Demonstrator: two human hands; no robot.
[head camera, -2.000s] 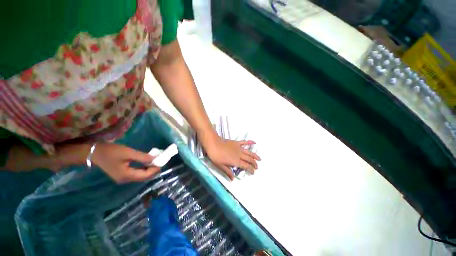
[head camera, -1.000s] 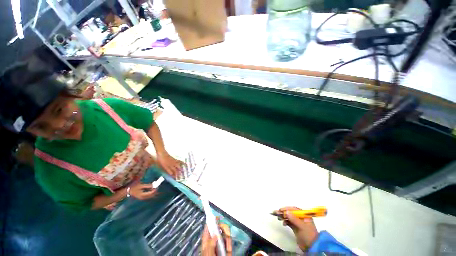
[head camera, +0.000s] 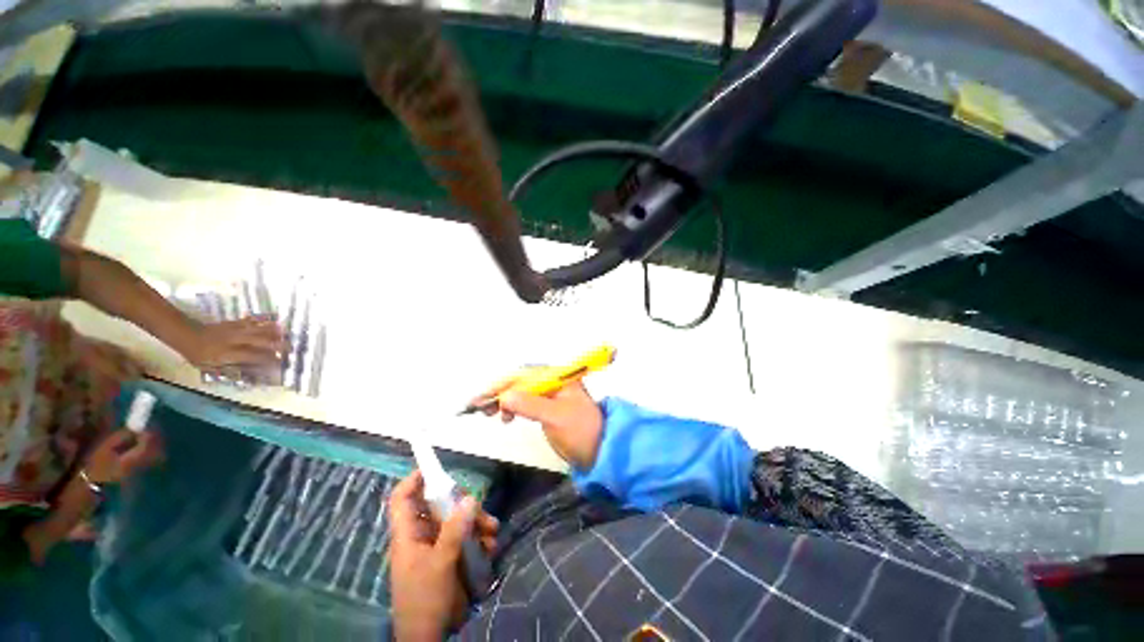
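Observation:
My left hand (head camera: 433, 552) is at the bottom centre and holds a white and silver tubular part (head camera: 435, 479), its narrow end pointing up. My right hand (head camera: 558, 414), in a blue sleeve, is to its right and holds a yellow-orange pen-like tool (head camera: 565, 374). The tool's short dark tip points left, just above the tube's upper end. I cannot tell whether tip and tube touch. The lower part of the tube is hidden by my left fingers.
The lined crate (head camera: 188, 552) holds rows of tubes (head camera: 314, 520) at lower left. Another person's hand (head camera: 245, 345) rests by loose tubes on the bench (head camera: 414, 289). A black electric screwdriver (head camera: 740, 107) and brown coil (head camera: 439, 126) hang above. A clear ribbed pack (head camera: 1010, 452) lies right.
The view has swung right and down. The yellow tool in my right hand is now close to the tube in my left hand; they were farther apart one second ago.

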